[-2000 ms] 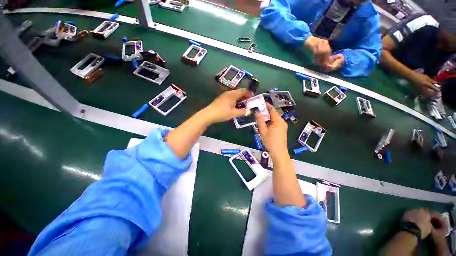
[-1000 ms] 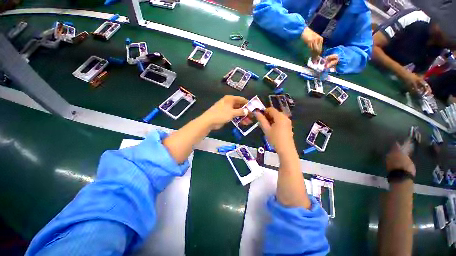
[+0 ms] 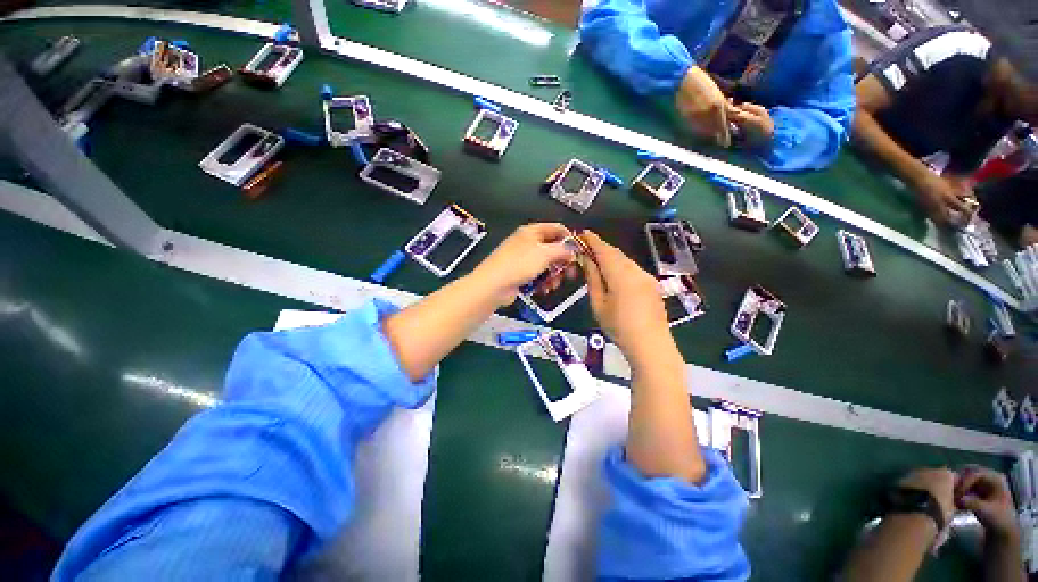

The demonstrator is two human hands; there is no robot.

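My left hand (image 3: pixel 526 259) and my right hand (image 3: pixel 620 287) meet over the near side of the belt, fingertips together at the top of a white housing (image 3: pixel 558 302). Both hold the housing; its window edge shows below and between the fingers. The small parts at the fingertips are too blurred to name. Another white housing (image 3: pixel 573 400) lies on the near rail and worktop below my hands, with a blue battery (image 3: pixel 518 338) at its upper left and a small round part (image 3: pixel 595 341) at its upper right.
More housings with blue batteries lie on the green belt (image 3: pixel 330 244), one (image 3: pixel 672 248) just right of my hands. A housing (image 3: pixel 742 449) lies by my right forearm. White mats (image 3: pixel 393 477) are under my forearms. People work opposite and at lower right (image 3: pixel 928 500). A grey upright (image 3: pixel 74 159) stands left.
The belt units have shifted right. My hands have closed together over the housing, which was tilted and more visible before. The person at lower right has drawn their arm back from the belt.
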